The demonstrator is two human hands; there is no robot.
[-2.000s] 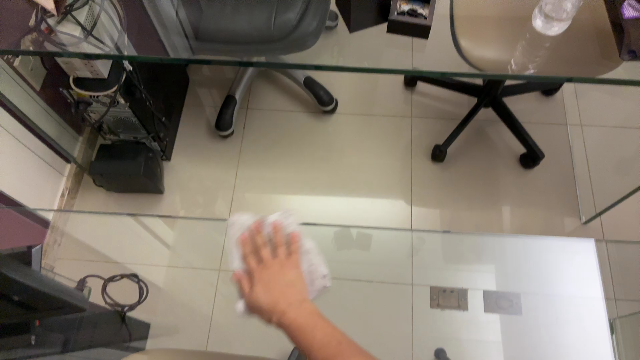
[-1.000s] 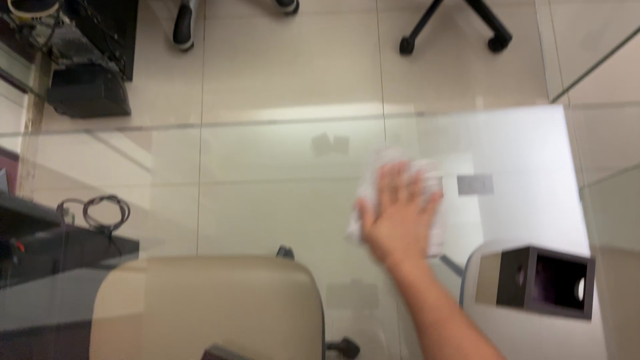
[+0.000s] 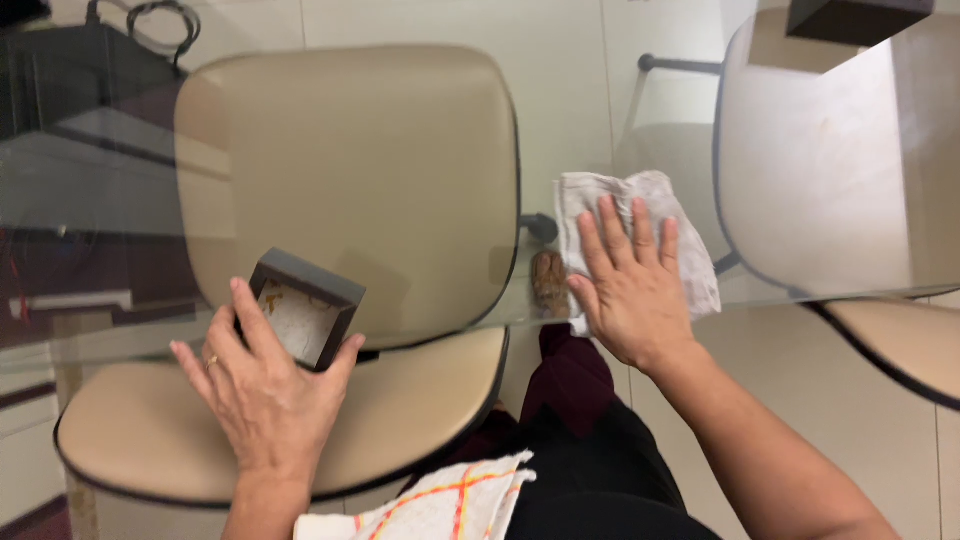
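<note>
My right hand (image 3: 637,292) lies flat with fingers spread on a white cloth (image 3: 675,217), pressing it on the glass tabletop (image 3: 562,150) close to its near edge. My left hand (image 3: 274,382) grips a small dark open-topped box (image 3: 311,277) between thumb and fingers, over the same edge at the left. The inside of the box is pale with brownish marks. A second cloth, white with orange and yellow lines (image 3: 450,495), hangs at my waist.
Beneath the glass, a beige chair (image 3: 352,172) stands at the left and another (image 3: 810,172) at the right. A dark box (image 3: 855,19) sits at the top right. Dark equipment (image 3: 82,82) and a coiled black cable (image 3: 161,26) are at the upper left.
My left hand has come into view, holding the small box. My right hand, with the white cloth, has moved over the glass to the near edge. The view has shifted toward my body.
</note>
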